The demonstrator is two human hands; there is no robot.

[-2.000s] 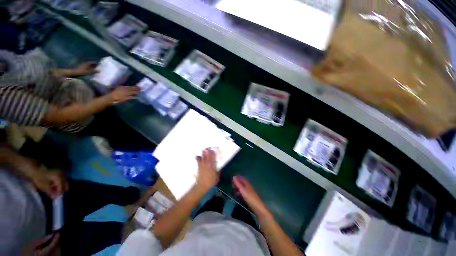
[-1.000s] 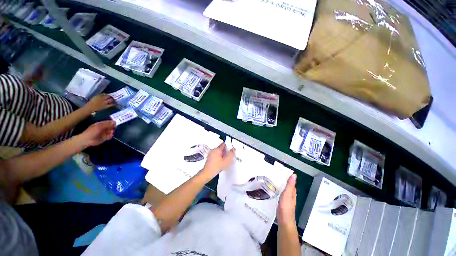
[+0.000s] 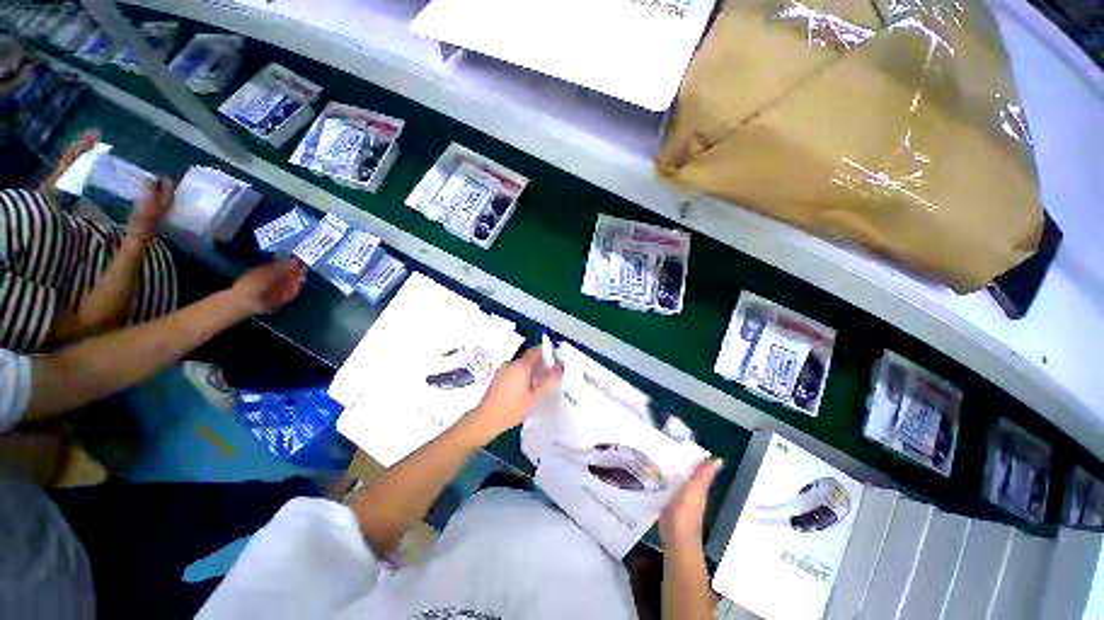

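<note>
A white printed carton (image 3: 611,454) with a dark oval device pictured on it is held between my two hands, tilted in front of my body. My left hand (image 3: 518,390) grips its upper left corner. My right hand (image 3: 690,503) is at its right edge, with the fingers partly hidden. Flaps stick up along the carton's far edge. A flat carton pile (image 3: 418,369) lies to the left on the work surface. A carton stack (image 3: 793,527) stands to the right, with a stepped row of white edges beside it.
Accessory kits (image 3: 638,267) in trays are spaced along the green belt (image 3: 551,260). A brown wrapped parcel (image 3: 860,145) and a black phone (image 3: 1027,269) lie on the white shelf. Small labelled packets (image 3: 354,257) lie near neighbouring workers' hands (image 3: 269,286). A blue plastic bag (image 3: 291,422) is low left.
My hands have gone from a hand on the left pile and an empty right hand to holding one carton between them. Since the last earlier frame, the carton has tipped and its lower end has risen.
</note>
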